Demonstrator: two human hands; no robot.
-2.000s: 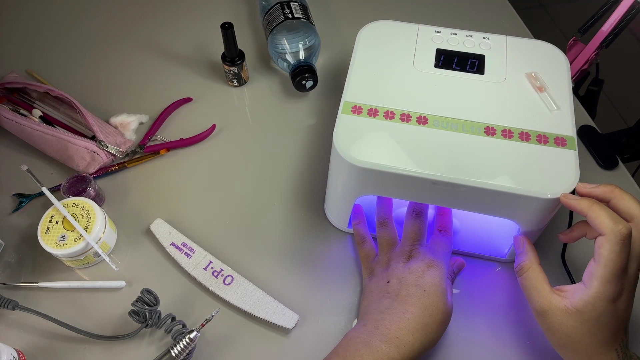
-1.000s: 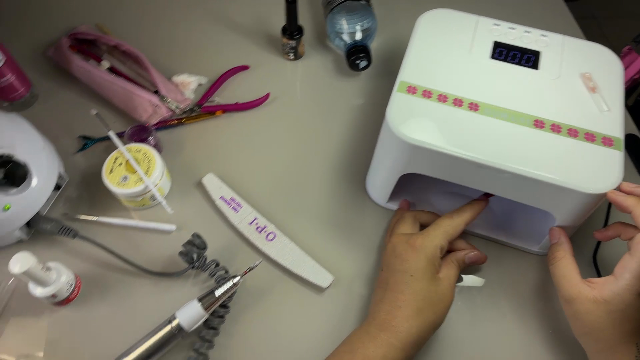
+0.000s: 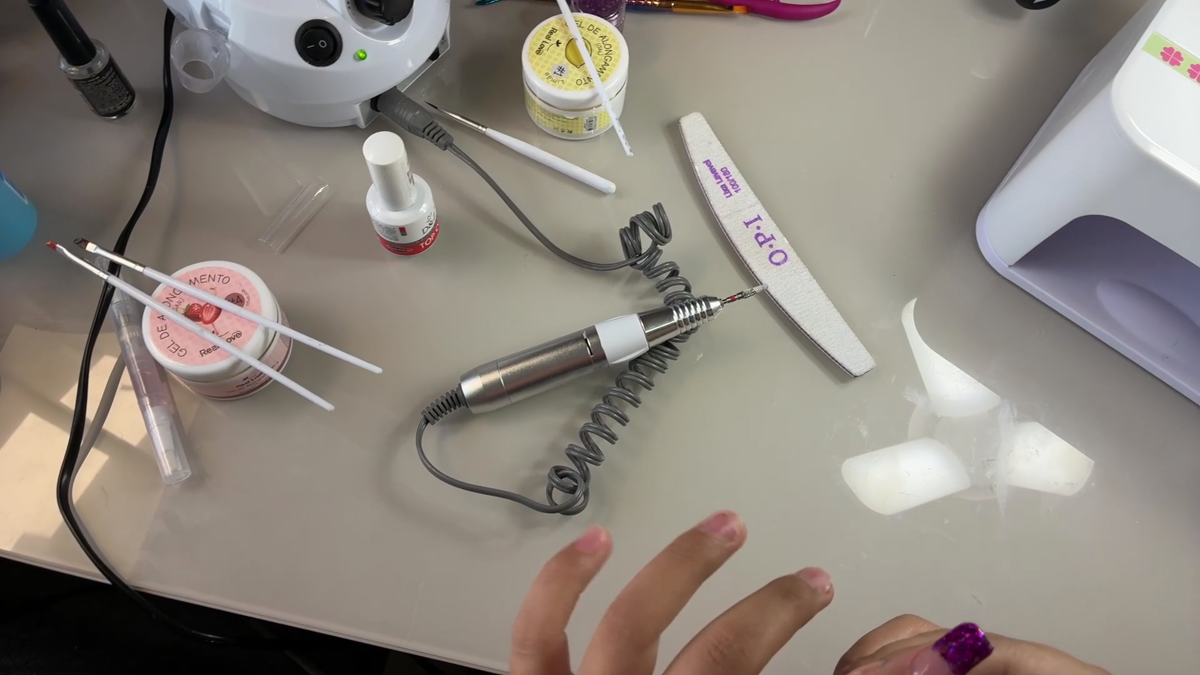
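Observation:
My left hand [image 3: 680, 609] is at the bottom middle, its fingers spread above the table and holding nothing. At the bottom right, partly cut off, my right hand [image 3: 1041, 656] has bent fingers close beside a purple glitter nail [image 3: 964, 647]; whose finger bears that nail is unclear. Beyond my left hand lies a silver nail drill handpiece [image 3: 534, 373] with a coiled grey cord [image 3: 600, 431]. The tip of its bit meets the edge of a grey curved nail file [image 3: 778, 253]. The white nail lamp [image 3: 1078, 159] stands at the right, its opening unlit.
At left, two brushes lie across a pink-lidded gel jar [image 3: 216, 323], near a black cable [image 3: 82, 375]. Farther back are a white top coat bottle [image 3: 401, 202], a thin brush [image 3: 548, 161], a yellow gel jar [image 3: 574, 70] and the drill's base unit [image 3: 281, 56]. Glossy white patches [image 3: 905, 473] show near the lamp.
My left hand was inside the lit lamp, then at its unlit opening; now it is away from the lamp. My right hand has left the lamp's side. The view has shifted left and closer.

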